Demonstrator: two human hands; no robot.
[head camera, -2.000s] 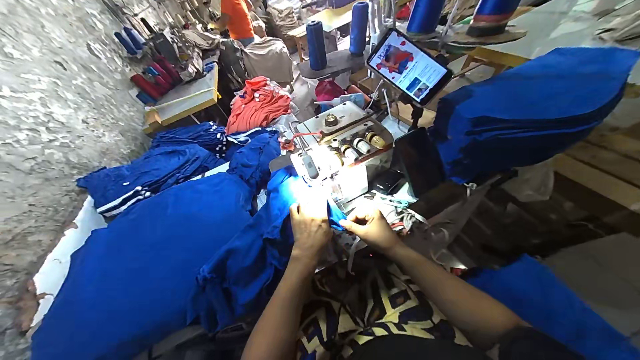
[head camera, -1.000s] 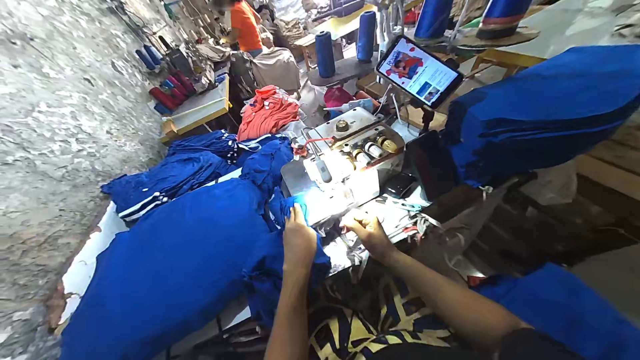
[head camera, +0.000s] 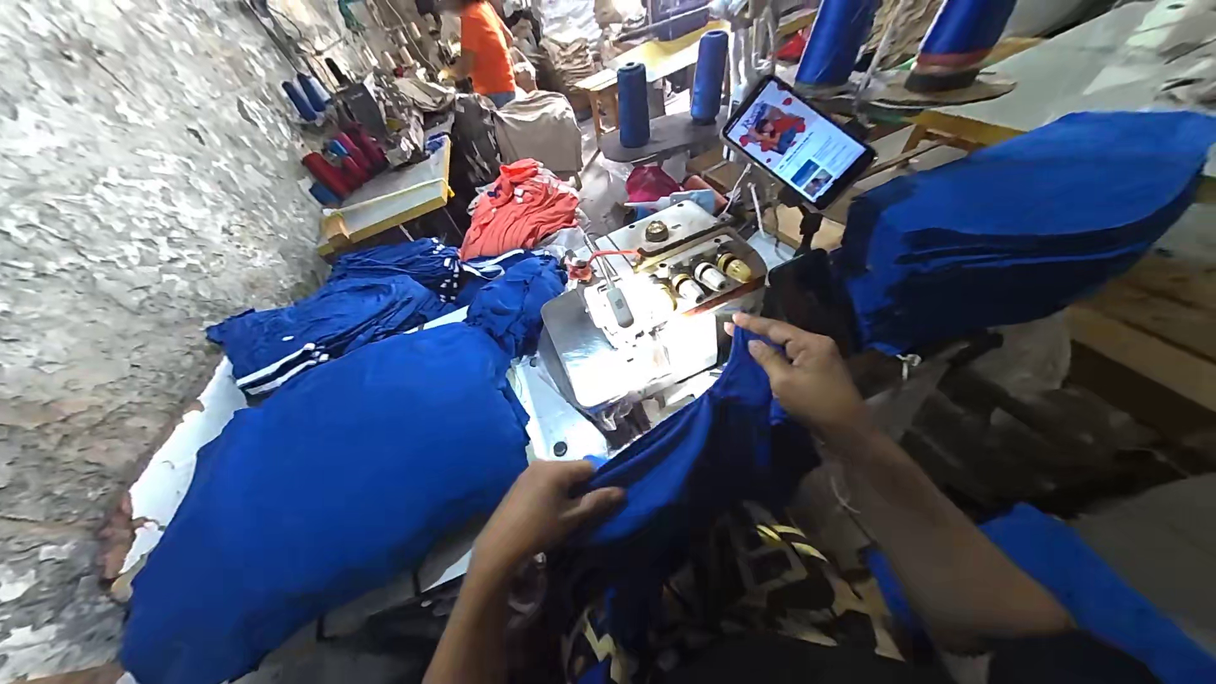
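A piece of blue fabric (head camera: 665, 461) hangs stretched between my two hands, in front of a lit overlock-type sewing machine (head camera: 665, 275). My left hand (head camera: 551, 508) grips its left end, thumb over the cloth, near the front of the machine's metal plate (head camera: 594, 356). My right hand (head camera: 803, 370) pinches the upper right edge between thumb and fingers, just right of the machine's needle area. The cloth's lower part falls over my lap. Glare hides the needle and presser foot.
A large stack of blue fabric (head camera: 351, 475) lies left, beside a rough wall (head camera: 142, 190). Another blue stack (head camera: 1007, 218) is at right, near a phone on a holder (head camera: 798, 141). Orange garments (head camera: 521, 211) lie behind; a person in orange (head camera: 486, 52) is farther back.
My hands were close together at the machine; now they are apart, the left nearer my body, the right raised. The blue fabric now spans between them in front of the machine.
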